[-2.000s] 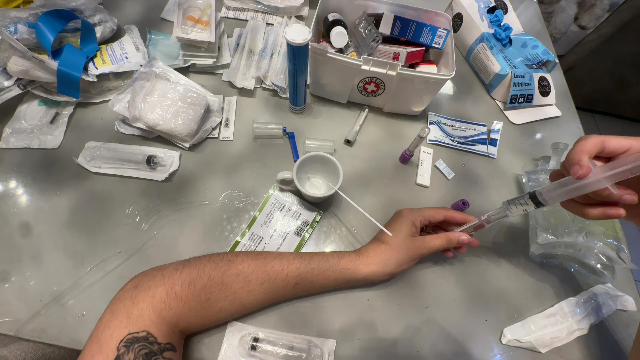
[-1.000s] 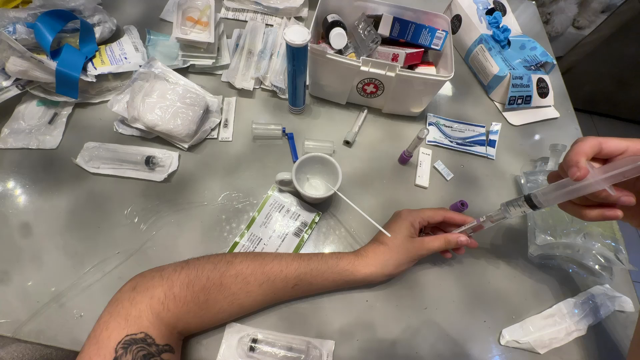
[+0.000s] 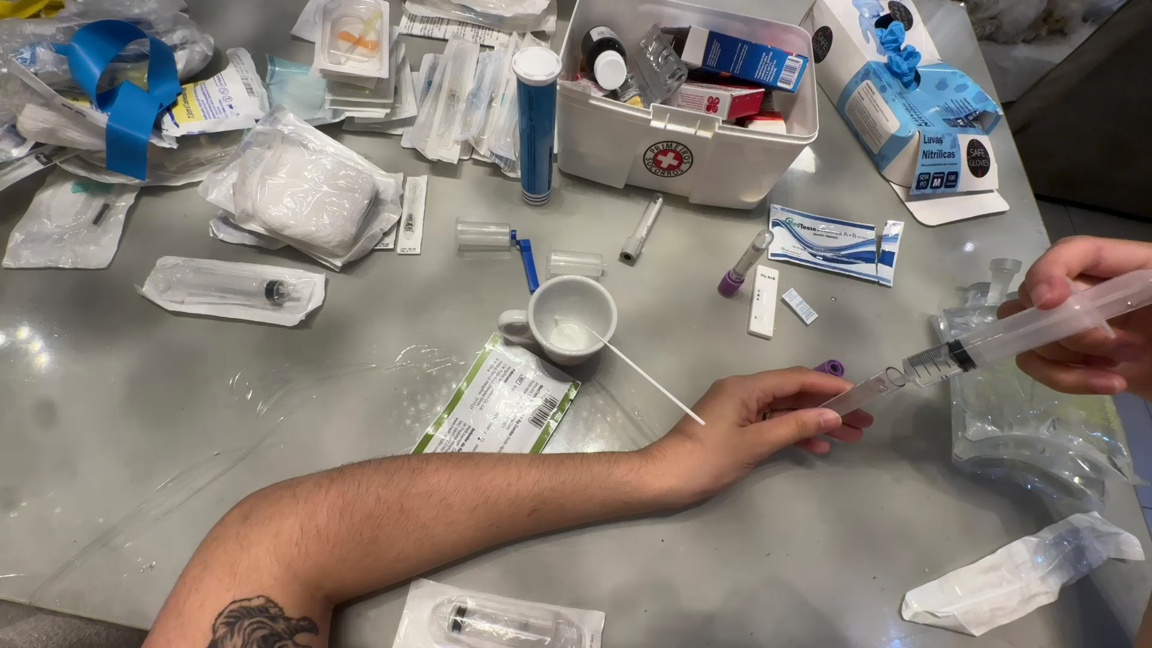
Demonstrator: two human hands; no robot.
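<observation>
My left hand [image 3: 765, 414] holds an uncapped clear test tube [image 3: 864, 392] between thumb and fingers, its mouth tilted up to the right. My right hand [image 3: 1080, 315] grips a large plastic syringe [image 3: 1017, 333], whose tip end is at the mouth of the tube; whether they touch I cannot tell. A purple tube cap [image 3: 832, 367] lies just behind my left fingers. A white swab stick [image 3: 652, 378] leans out of a white cup [image 3: 572, 315], its end beside my left wrist. A purple-capped tube [image 3: 745, 263] and a white test cassette [image 3: 763, 301] lie farther back.
A first-aid box [image 3: 612, 135] full of medicine packs stands at the back, beside a blue tube container [image 3: 535, 126] and a nitrile glove box [image 3: 936, 135]. Wrapped syringes [image 3: 232, 290] and gauze [image 3: 306, 193] lie left. Clear plastic packaging [image 3: 1017, 405] is under my right hand.
</observation>
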